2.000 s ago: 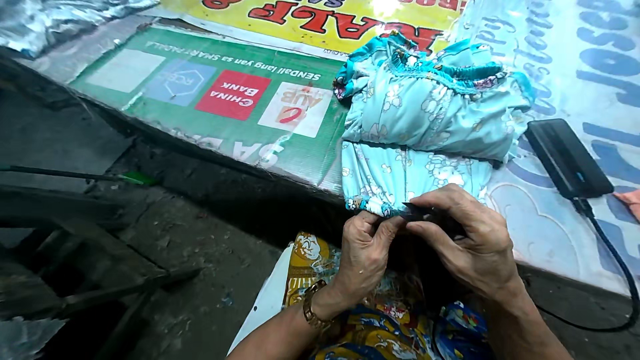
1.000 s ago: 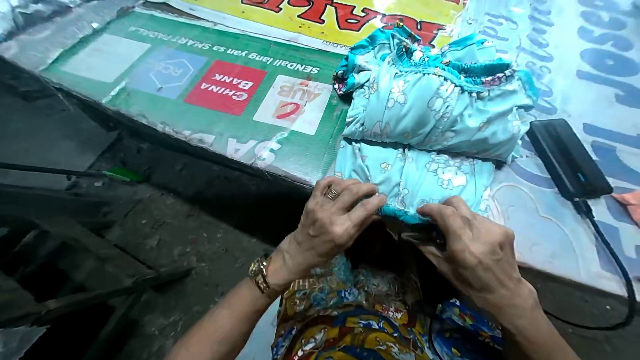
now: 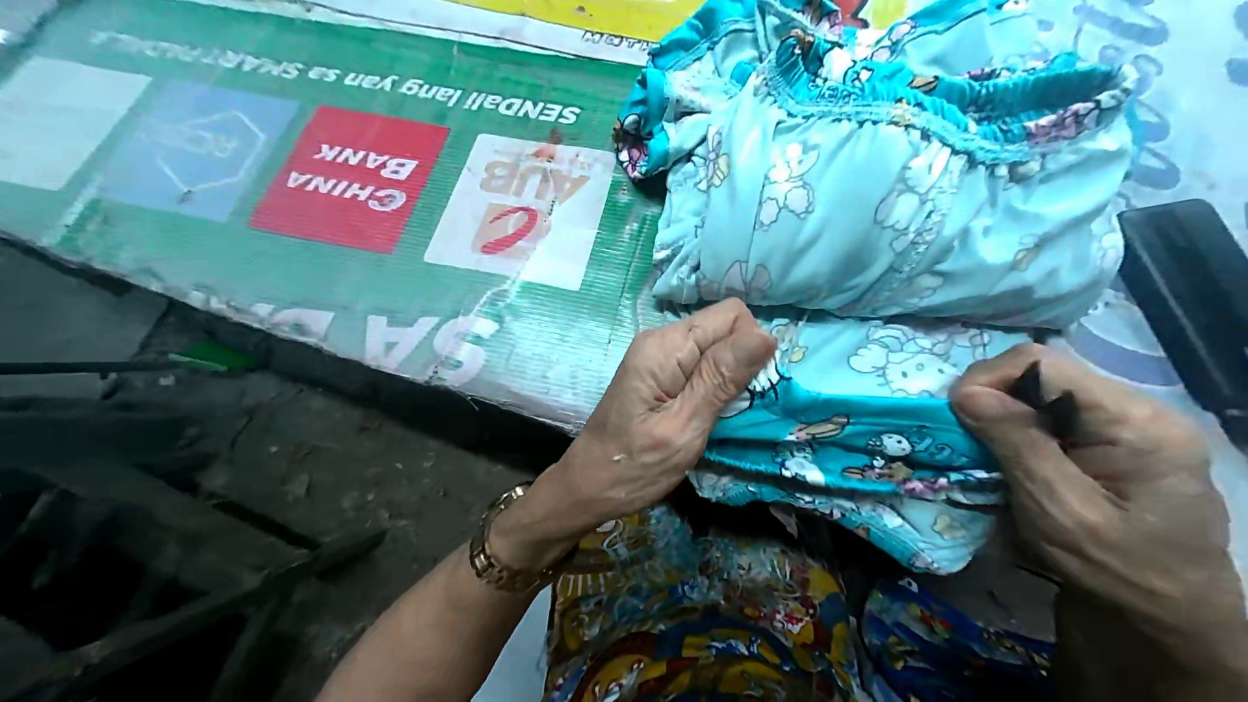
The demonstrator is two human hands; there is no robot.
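Observation:
A light blue printed garment (image 3: pixel 877 224) with gathered, elastic-looking edges lies bunched on the table. Its lower part, a brighter turquoise band (image 3: pixel 868 434), hangs at the table's front edge between my hands. My left hand (image 3: pixel 673 400) grips the band's left end in a closed fist, a metal bracelet watch (image 3: pixel 492 546) on that wrist. The band's right end is pinched between the thumb and fingers of my right hand (image 3: pixel 1092 458). A small black pointed tool (image 3: pixel 1048 400), perhaps thread snips, pokes out of the right fist; most of it is hidden.
Green printed sheeting (image 3: pixel 390 302) covers the table on the left. A black power bank or similar device (image 3: pixel 1194 302) lies at the right. Fabric scraps or threads lie on the patterned cloth (image 3: pixel 702 624) over my lap. Dark wooden bars (image 3: pixel 244 585) stand below left.
My hands have moved apart along the garment's edge, and the turquoise band now shows stretched between them. More fabric hangs below it than one second ago.

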